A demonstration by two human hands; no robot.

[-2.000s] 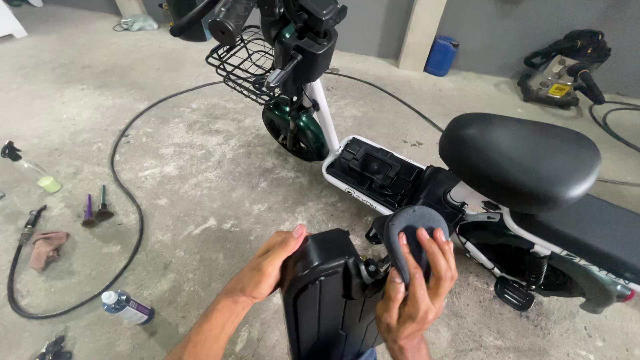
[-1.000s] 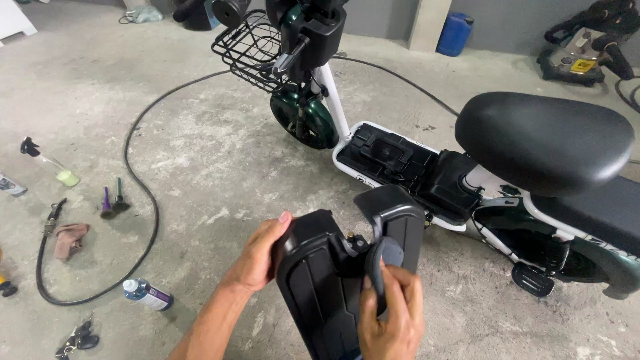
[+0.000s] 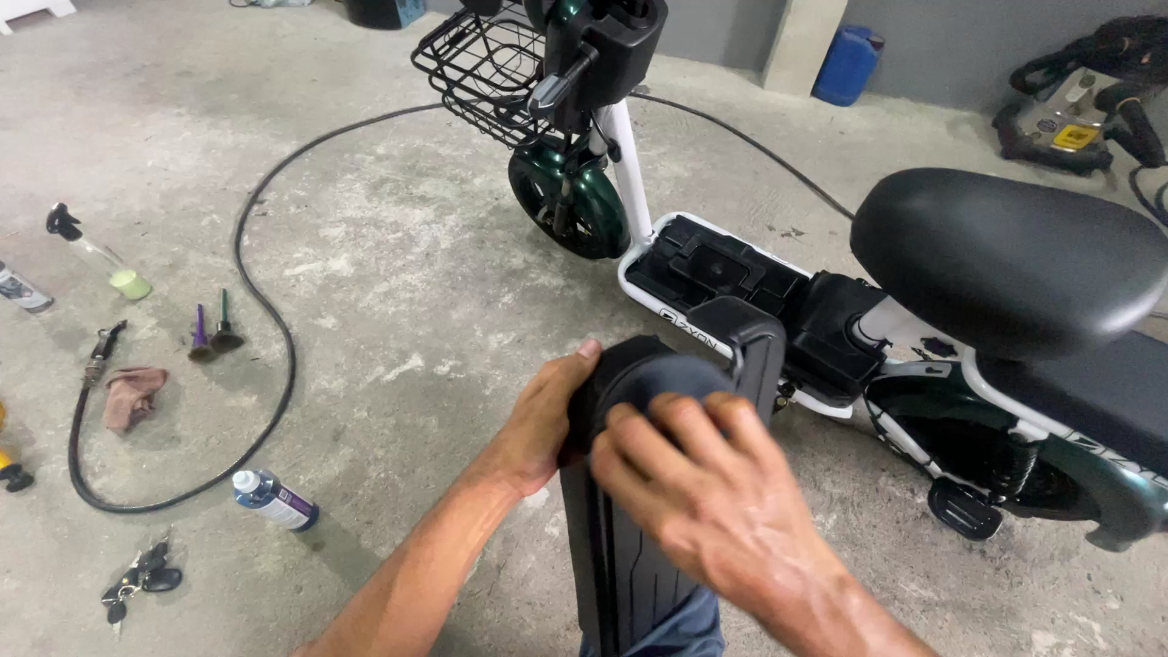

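A black plastic scooter panel (image 3: 639,566) stands upright before me, its lower end by my blue trousers. My left hand (image 3: 538,420) grips its upper left edge, thumb on top. Pressed on the panel's top is a round dark foam applicator pad (image 3: 671,379), with the bent fingers of my right hand (image 3: 693,484) over it. The pad looks slightly blurred. Beyond the panel is a white and dark green electric scooter (image 3: 625,173), its black footboard compartment (image 3: 716,265) exposed.
On the floor lie a black hose (image 3: 239,228), a blue bottle (image 3: 278,502), keys (image 3: 141,579), a brown cloth (image 3: 134,399), two brushes (image 3: 212,339) and a spray bottle (image 3: 114,265). A blue jerrycan (image 3: 849,64) and a pressure washer (image 3: 1068,119) stand by the wall.
The pad in my right hand has moved from the panel's raised right part to its upper left part. My left hand still holds the left edge.
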